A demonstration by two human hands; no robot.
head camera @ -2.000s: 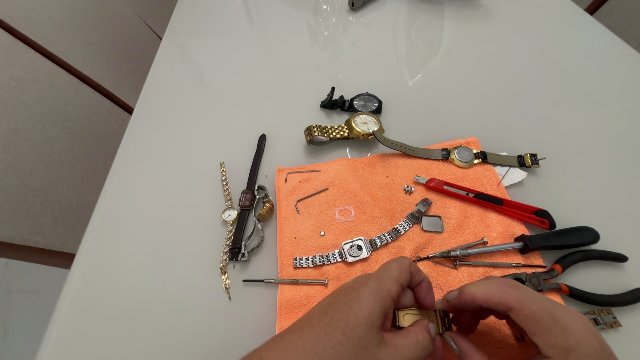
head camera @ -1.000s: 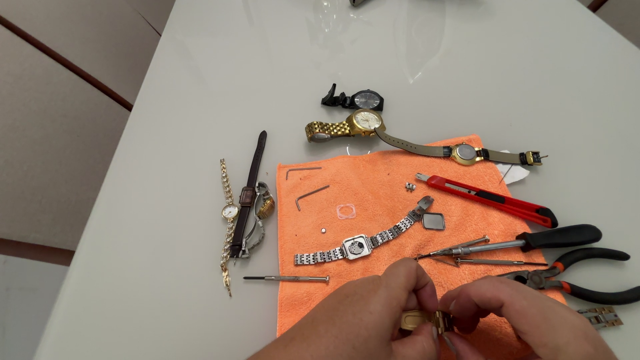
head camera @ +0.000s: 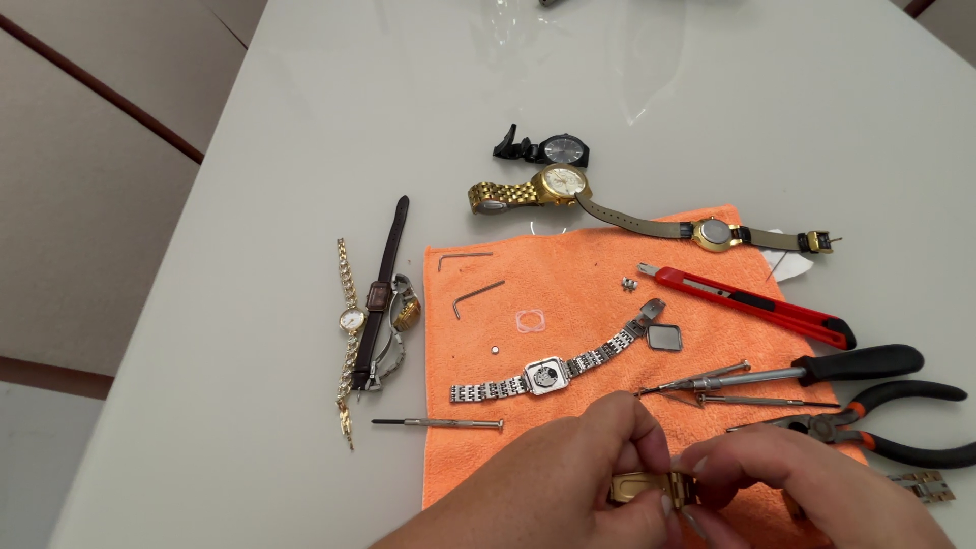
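My left hand (head camera: 587,473) grips a gold-toned metal watch clasp (head camera: 642,486) between thumb and fingers, low in the view over an orange cloth (head camera: 564,282). My right hand (head camera: 793,480) pinches the clasp's right end; its fingertips nearly meet those of the left. Much of the held piece is hidden by fingers. Beyond the hands lies a silver bracelet watch (head camera: 546,375) with its movement exposed, a square case back (head camera: 664,338) beside its strap. Slim screwdrivers (head camera: 762,402) and black-handled pliers (head camera: 827,427) lie just past my right hand.
A red utility knife (head camera: 747,300), a black-handled screwdriver (head camera: 862,364) and hex keys (head camera: 479,289) lie on the cloth. A small screwdriver (head camera: 450,423) crosses its left edge. Several watches lie left, including a brown-strapped one (head camera: 378,296); gold (head camera: 564,181) and black (head camera: 564,150) ones lie behind.
The gold-toned clasp has turned slightly between my fingers. Both hands stay in nearly the same place, and the things on the cloth have not moved.
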